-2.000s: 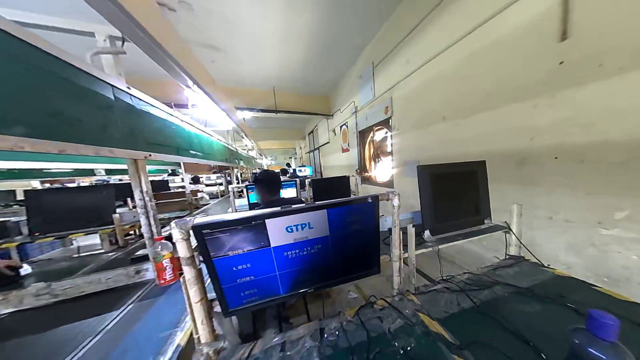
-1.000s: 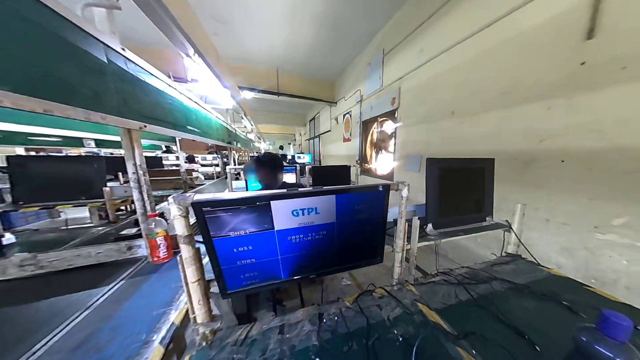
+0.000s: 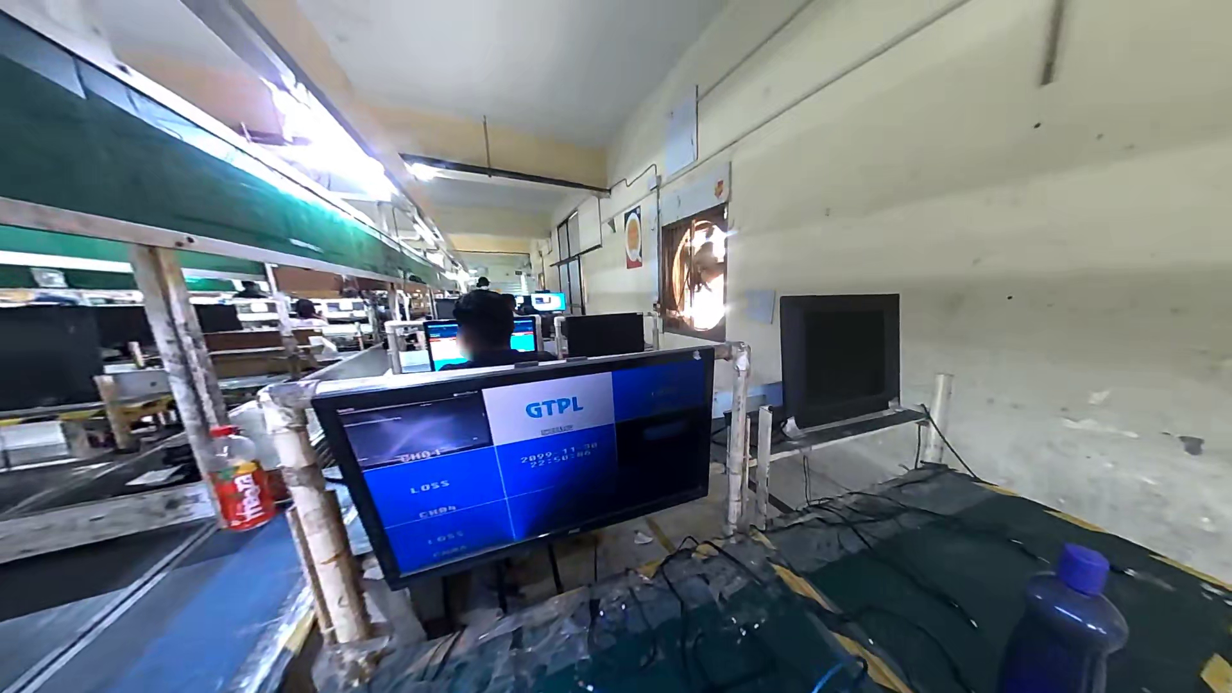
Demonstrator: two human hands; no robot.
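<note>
Neither my left hand nor my right hand shows in the head view. A flat-screen monitor (image 3: 539, 472) hangs tilted on a frame of worn pipes in the middle, its lit screen split into blue, white and dark panes. Below it, black cables (image 3: 866, 539) lie across a green-topped bench (image 3: 962, 568). A bottle with a purple cap (image 3: 1064, 626) stands at the bench's lower right. On the left, a plastic bottle with a red label (image 3: 241, 481) stands beside a pipe post (image 3: 322, 529).
A dark square monitor (image 3: 842, 361) stands on a narrow shelf by the right wall. Behind the lit monitor a person (image 3: 484, 327) faces other screens. A round fan (image 3: 695, 274) sits in the wall opening. A blue conveyor or bench surface (image 3: 164, 606) runs along the left.
</note>
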